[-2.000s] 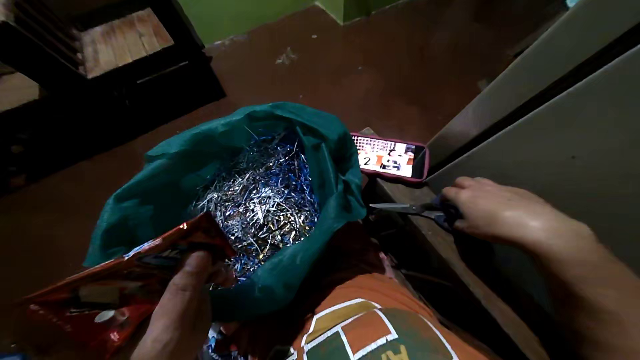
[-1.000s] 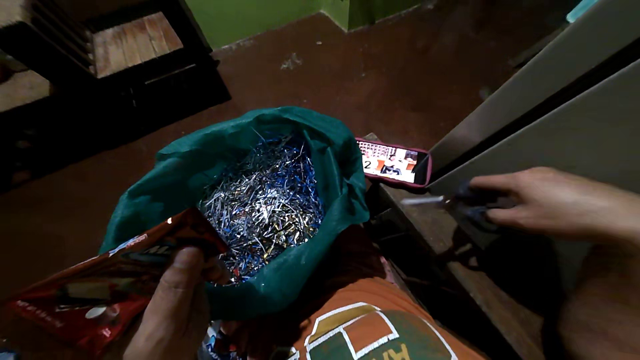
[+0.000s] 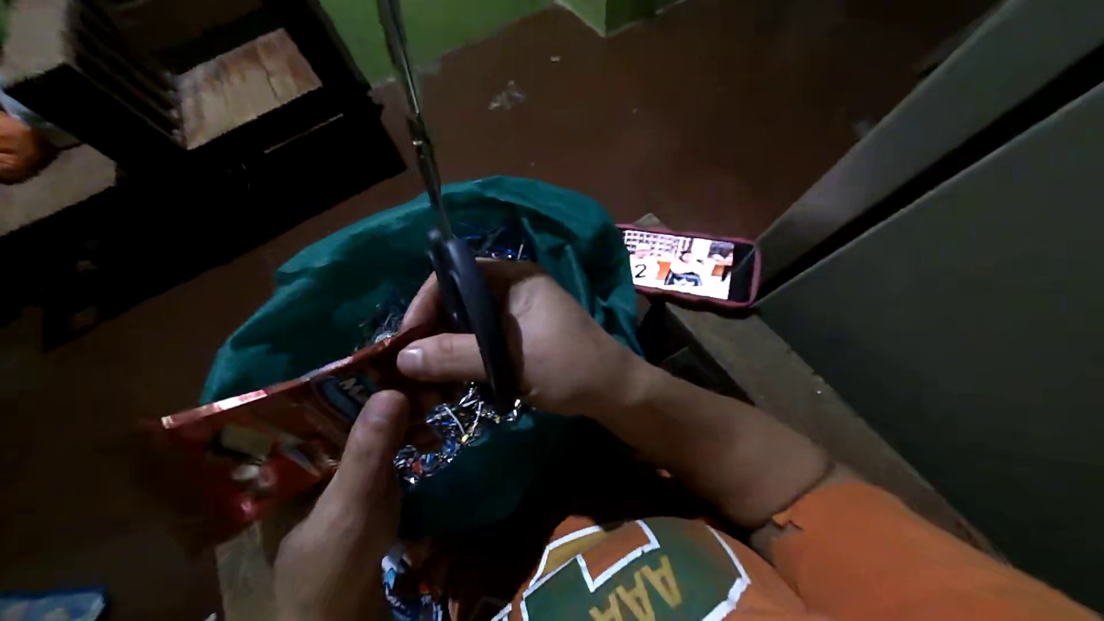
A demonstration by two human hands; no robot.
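My left hand [image 3: 349, 492] grips a red foil snack wrapper [image 3: 259, 440] at its right part, thumb on top. My right hand [image 3: 543, 336] has dark-handled scissors [image 3: 466, 293] hooked on it, their blades pointing up and away, while its thumb and fingers pinch the wrapper's right end. Both hands are over a green fabric bag [image 3: 302, 319], which stands open. Inside it lie many thin shiny foil strips [image 3: 448, 431], partly hidden by my right hand and the wrapper.
A phone [image 3: 686, 267] in a pink case, its screen lit, lies on a wooden ledge [image 3: 776, 371] right of the bag. Grey panels [image 3: 949, 259] rise at the right. Dark wooden furniture [image 3: 241, 95] stands at the upper left, before a green wall.
My right hand has moved left with the scissors, from beside the ledge to over the bag, and has taken hold of the wrapper's end. The scissors' blades now point upward. My left hand still holds the wrapper.
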